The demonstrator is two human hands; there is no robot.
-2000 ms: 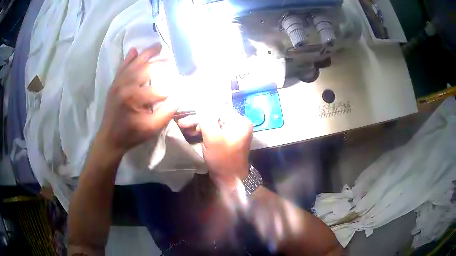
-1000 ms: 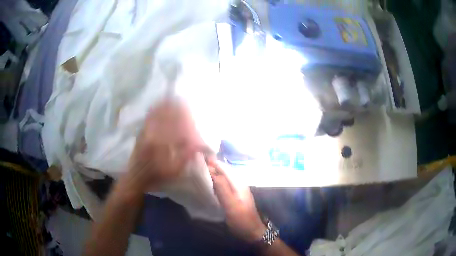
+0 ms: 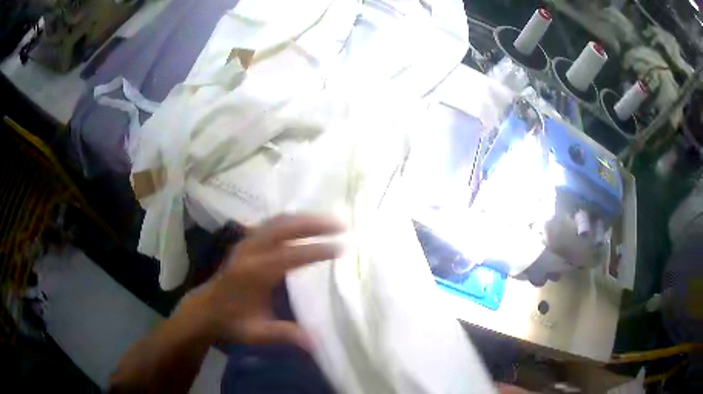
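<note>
A long white cloth piece (image 3: 370,323) runs from the pile down to the bottom edge, in front of the machine table. My left hand (image 3: 262,281) is blurred, its thumb and fingers spread wide, with the fingertips at the cloth's left edge. Only a sliver of skin, seemingly my right hand (image 3: 512,389), shows at the bottom edge by the cloth's lower end; its grip is hidden. The blue sewing machine (image 3: 590,173) stands at right, with lamp glare over its needle area and a bright blue plate (image 3: 486,288) below.
Heaped white pieces (image 3: 293,100) with brown cardboard tags (image 3: 148,184) lie left of the machine. Grey-purple cloth (image 3: 166,58) is behind them at upper left. White thread cones (image 3: 587,66) stand behind the machine. A yellow wire rack (image 3: 46,154) is at far left.
The view has swung left and back, so the machine sits further right. My hands have parted; the left has opened, the right has dropped to the bottom edge. The long cloth now stretches across the front.
</note>
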